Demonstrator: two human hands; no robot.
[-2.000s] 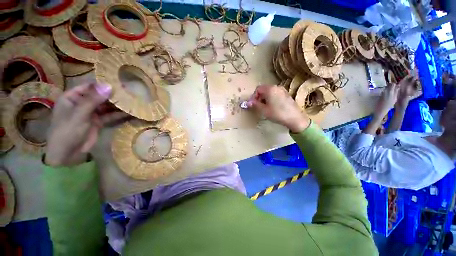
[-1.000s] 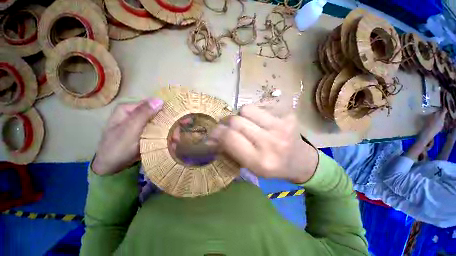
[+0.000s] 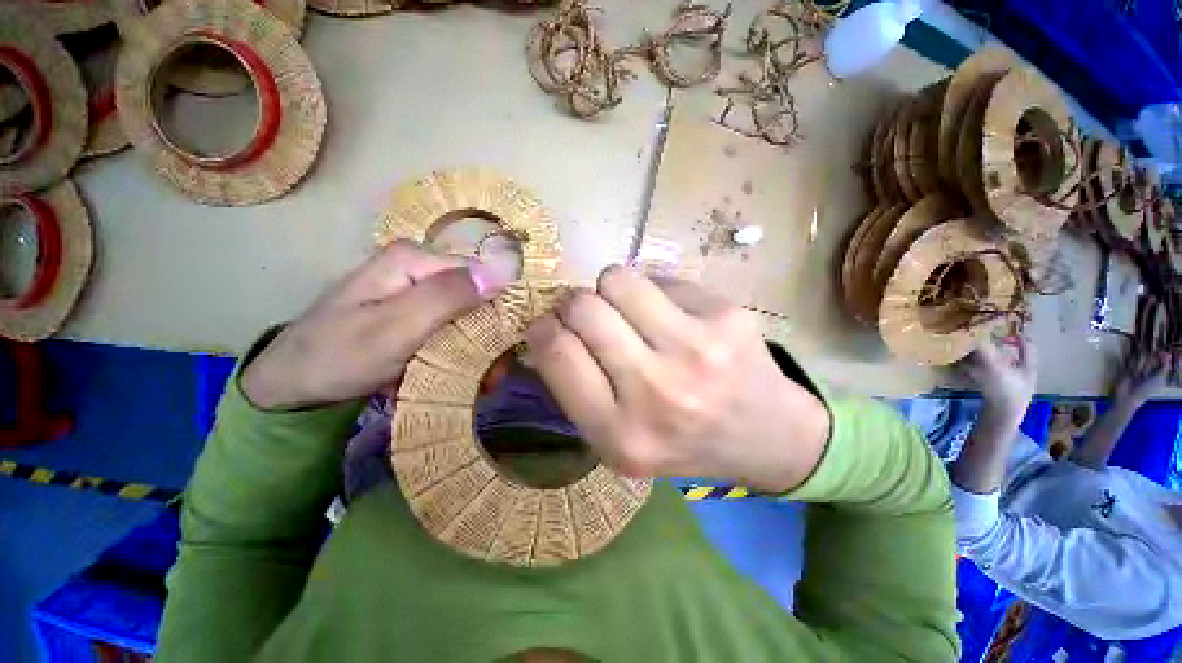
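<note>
A tan ribbed straw ring (image 3: pixel 447 473) is held up in front of my green top, over the table's near edge. My left hand (image 3: pixel 389 317) pinches its upper left rim between thumb and fingers. My right hand (image 3: pixel 681 376) grips its upper right side, the fingers curled over the rim; what the fingertips touch is hidden. A second straw ring (image 3: pixel 447 194) lies on the table behind, with a thin cord in its hole. A small white cap (image 3: pixel 748 235) sits on the brown-spotted glue board (image 3: pixel 726 168).
Red-banded rings (image 3: pixel 292 117) lie at the left. Tangled twine (image 3: pixel 577 65) and a white bottle (image 3: pixel 871 36) are at the far side. Stacked corded rings (image 3: pixel 927 292) stand at the right. A co-worker's hand (image 3: pixel 1005 376) is beside them. Yellow-black tape (image 3: pixel 91 482) marks the blue floor.
The held ring has moved slightly down and right, uncovering the second ring behind it. My left hand has shifted right along the rim. The co-worker's hand has come to the stacked rings.
</note>
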